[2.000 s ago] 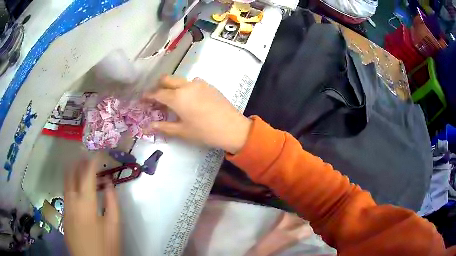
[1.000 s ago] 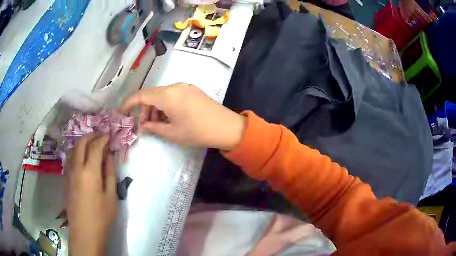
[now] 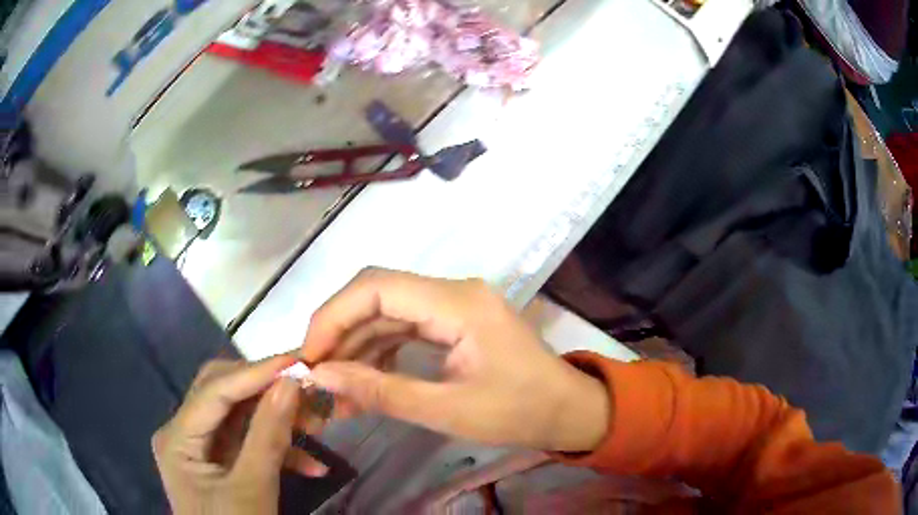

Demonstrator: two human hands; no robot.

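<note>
A small pink-and-white label (image 3: 298, 373) is pinched between the fingertips of both hands, near the table's front edge. My left hand (image 3: 230, 433) holds it from the left, and my right hand (image 3: 458, 367) meets it from the right. A dark grey garment panel (image 3: 121, 372) lies at the lower left, by the needle area, partly behind my left hand. The loose label pile (image 3: 433, 42) lies at the top, beyond the thread snips (image 3: 347, 167) with dark red handles.
Sewing machine parts (image 3: 86, 226) are at the left. A red and white packet (image 3: 267, 55) lies beside the label pile. Dark cloth scraps (image 3: 458, 159) touch the snips. Waiting dark panels (image 3: 745, 211) heap at the right. A printed ruler (image 3: 594, 196) runs along the table edge.
Both hands have moved from the label pile down toward the near table edge, now with one label between them. The view has shifted, showing the snips and the needle area.
</note>
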